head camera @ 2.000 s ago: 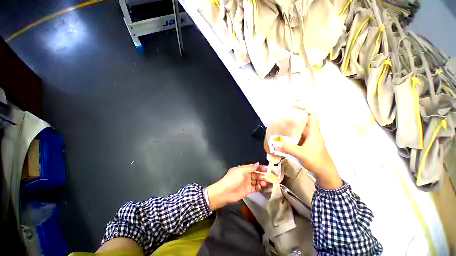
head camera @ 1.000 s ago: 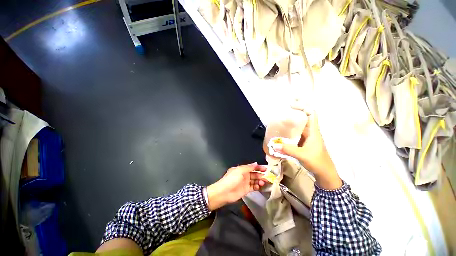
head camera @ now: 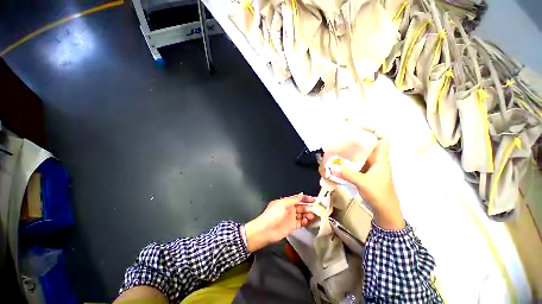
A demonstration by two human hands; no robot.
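Note:
A soft beige handbag [head camera: 330,261] lies on the lap against the table edge, its dark zipper line running across the opening. My left hand [head camera: 285,218] pinches the bag's top corner, beside a bit of yellow, between thumb and fingers. My right hand [head camera: 371,178] grips a whitish squeeze bottle [head camera: 350,145], tipped down over that corner. The bottle's outline is partly lost in the glare, with a small orange-yellow mark near my thumb. Its nozzle points at the pinched corner; whether it touches cannot be told.
Heaped beige bags with yellow edges [head camera: 475,127] cover the far and right parts of the white table [head camera: 410,160]. A metal stand [head camera: 178,32] stands on the dark floor at the top. Blue bins [head camera: 56,199] are at the left.
The view has shifted slightly. My right hand and the bottle have moved a little to the right relative to my left hand, which keeps its pinch on the bag corner.

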